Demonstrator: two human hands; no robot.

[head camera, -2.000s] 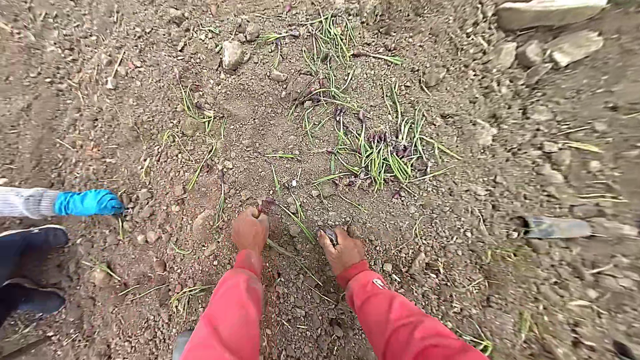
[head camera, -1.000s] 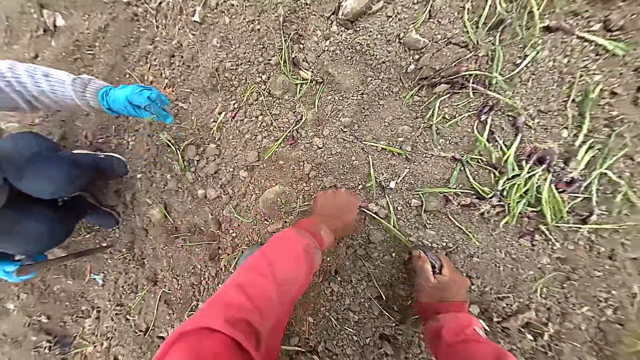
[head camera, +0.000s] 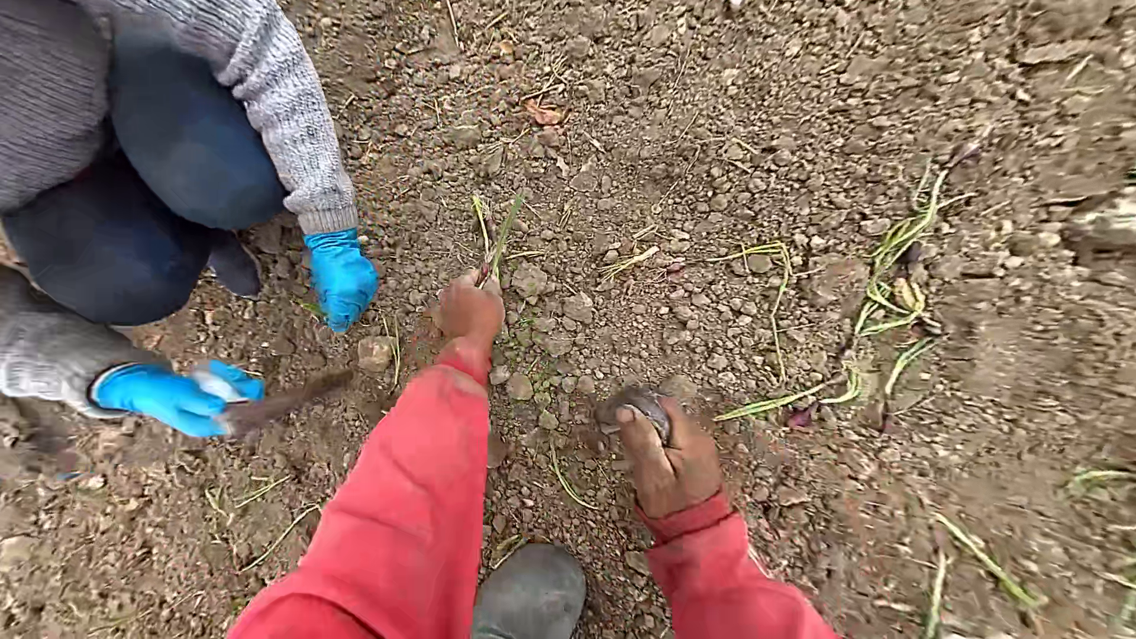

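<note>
My left hand (head camera: 470, 311) is closed on an onion seedling (head camera: 499, 238), whose green leaves point up from the fist just above the stony soil. To its right and lower, my right hand (head camera: 672, 457) grips a dark rounded object (head camera: 635, 413), perhaps the end of a tool handle; the rest of it is hidden. Right of this hand, a wilted seedling with a purple base (head camera: 803, 414) lies on the ground.
At the left a person crouches with a blue-gloved hand (head camera: 342, 282) near my left hand; the other gloved hand (head camera: 169, 399) holds a long brown blade or stick (head camera: 288, 401). More seedlings (head camera: 887, 293) lie at the right. My boot (head camera: 531, 593) is at the bottom.
The view has swung left, bringing the crouching person further into sight. My left hand has moved away from my right hand, with seedling leaves now upright in it. The dark object remains in my right hand.
</note>
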